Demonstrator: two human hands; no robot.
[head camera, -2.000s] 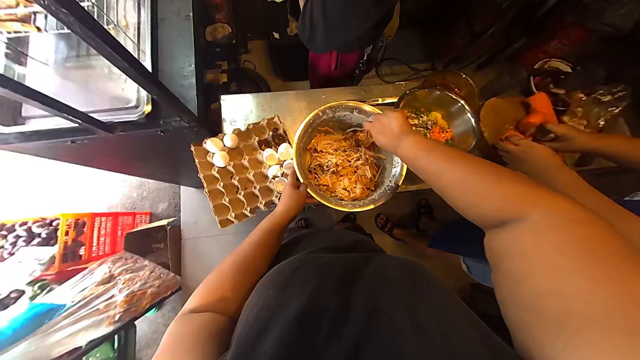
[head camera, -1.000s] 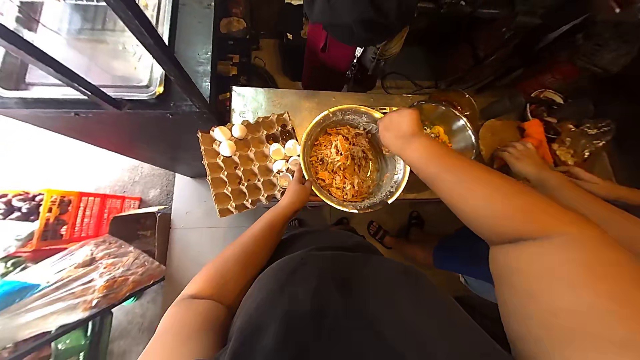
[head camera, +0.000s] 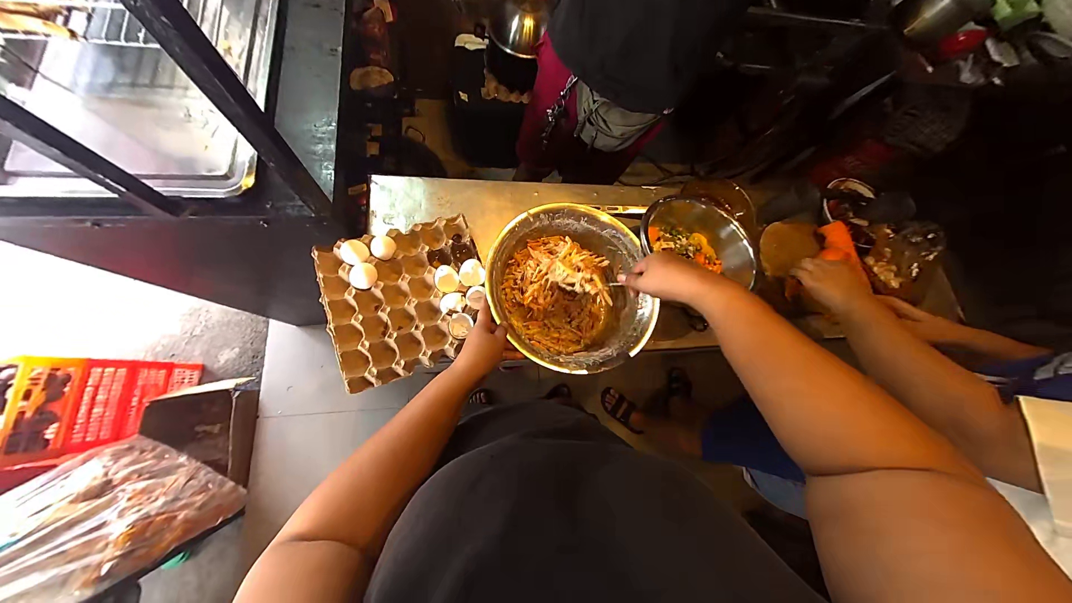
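A large metal mixing bowl (head camera: 632, 331) holds a wet mass of shredded food (head camera: 553, 293). My left hand (head camera: 483, 342) grips its lower left rim. In my right hand (head camera: 666, 278), over the bowl's right side, is the handle of a utensil whose far end is in the shreds; its kind cannot be told. Left of the bowl lies a cardboard egg tray (head camera: 368, 331) with whole eggs (head camera: 363, 275) at its upper left and several opened eggshells (head camera: 460, 325) along its right side. A smaller metal bowl (head camera: 737, 243) with chopped orange and green vegetables (head camera: 688, 244) stands at the right.
All this rests on a metal-topped table (head camera: 419, 194). At its right end a co-worker's hands (head camera: 833, 285) are at an orange vegetable (head camera: 840, 243) beside a round board (head camera: 789, 249). Another person (head camera: 636, 50) stands beyond the table. A dark-framed glass case (head camera: 293, 167) is at the left.
My right hand has moved from the bowl's upper right rim down to its right side, and the utensil now shows in the shreds. My left hand stays at the rim.
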